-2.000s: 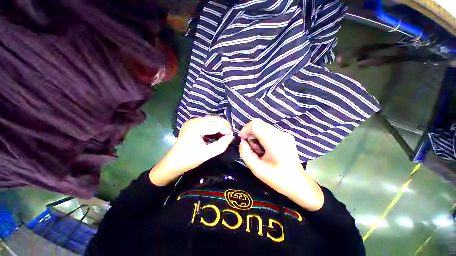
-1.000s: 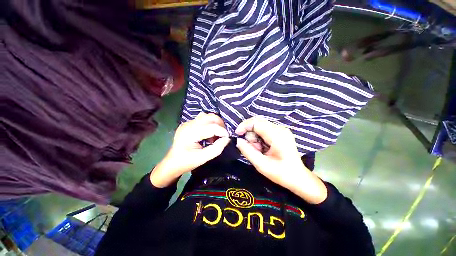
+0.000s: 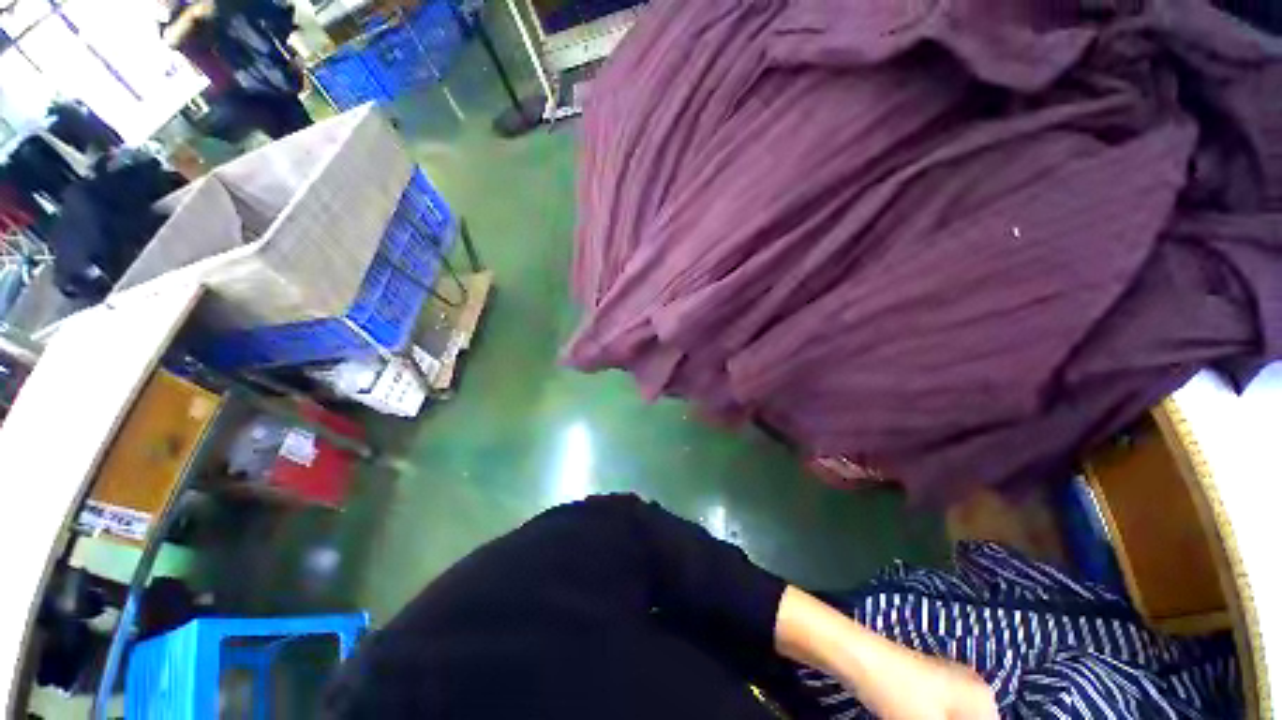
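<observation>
My left hand is at the lower right, with its fingers cut off or hidden at the bottom edge, so its grip cannot be told. It lies over the navy-and-white striped garment, which is bunched at the lower right and runs out of the picture. My right hand is not in view. The fastening and needle cannot be seen. A large wrinkled pile of plum garments hangs across the upper right, above the striped cloth.
A white tabletop with a yellow tape edge is at the right. A blue crate with a tall pale liner stands at upper left. A blue plastic stool is at lower left, beside another white table.
The view has swung to the left. The plum garments now fill the upper right, the striped garment and left hand are at the lower right, and the right hand has left the picture.
</observation>
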